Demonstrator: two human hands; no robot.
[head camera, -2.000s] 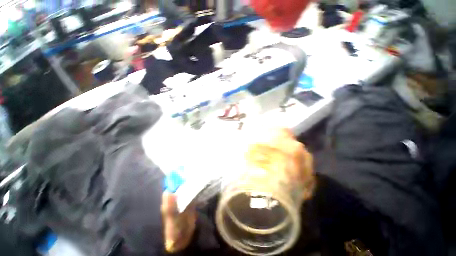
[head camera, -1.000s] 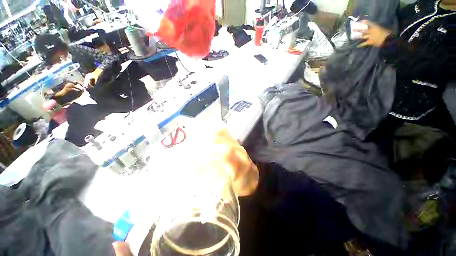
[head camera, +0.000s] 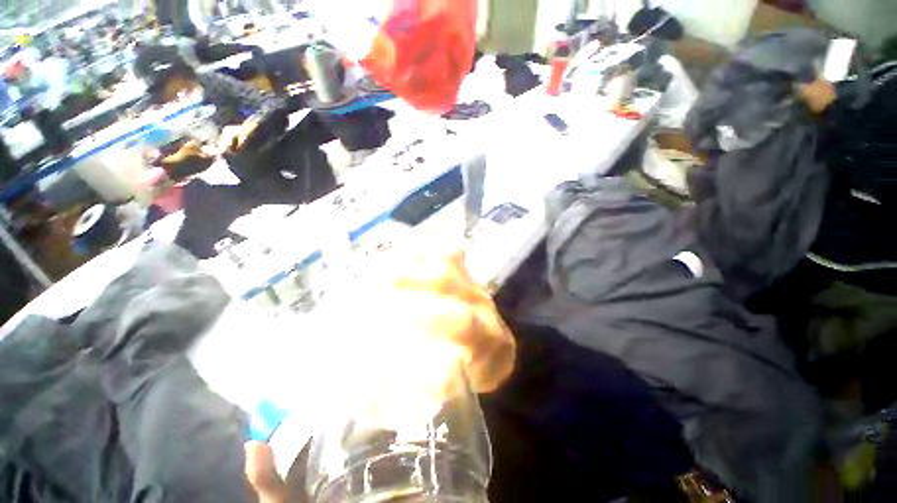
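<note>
My right hand (head camera: 477, 334) is wrapped around a clear jar (head camera: 408, 442) in the lower middle, partly washed out by glare. The jar's wide rim is cut off by the bottom edge. My left hand (head camera: 264, 474) shows only as a finger or thumb at the bottom edge, against a bright blue bottle cap (head camera: 266, 419); the rest is hidden or out of the picture. The white sewing machine (head camera: 393, 201) with a blue stripe stands beyond the jar. Dark grey cloth (head camera: 148, 363) lies in folds on the left.
More grey garments (head camera: 639, 265) lie at the right. A person's hand (head camera: 816, 95) there holds up grey cloth and a white object. A red plastic bag (head camera: 423, 54) hangs beyond the machine. A small dark pad (head camera: 504, 213) lies on the white table (head camera: 526, 157). Another worker sits upper left.
The view has swung right, then slightly back left. The jar's open mouth has dropped towards the bottom edge. Both hands keep their hold. The other person's hand has come into view.
</note>
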